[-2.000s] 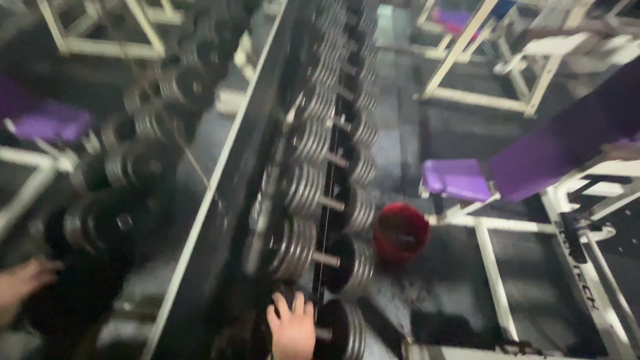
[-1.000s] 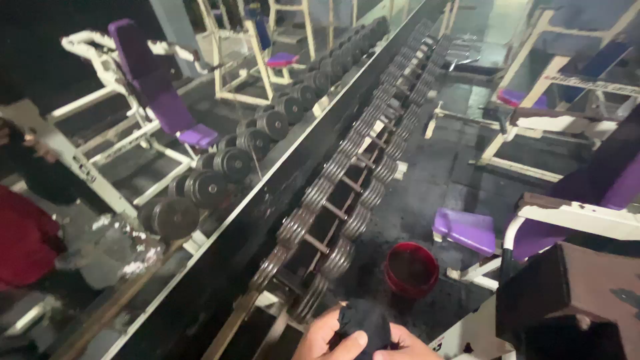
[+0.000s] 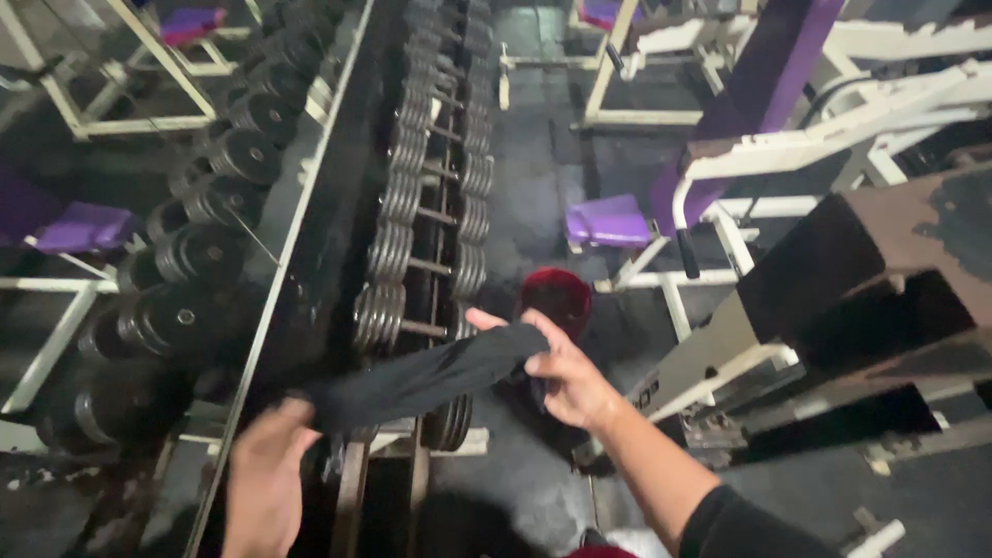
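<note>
A black cloth is stretched lengthwise between my two hands, in front of the near end of a dumbbell rack. My left hand, blurred, grips the cloth's lower left end. At its upper right end, my right hand holds the cloth between thumb and fingers. Metal dumbbells lie in a long row on the rack just beyond the cloth. A red bucket stands on the floor behind my right hand and partly hidden by it.
A wall mirror runs along the left of the rack and reflects the dumbbells. To the right stand white-framed exercise machines, one with a purple padded seat. A worn brown and black block-shaped machine part is close on the right. Dark matting covers the floor.
One second ago my hands were together around the bunched black cloth; now they are apart with it drawn out between them. Two seconds ago one hand was at the near dumbbells.
</note>
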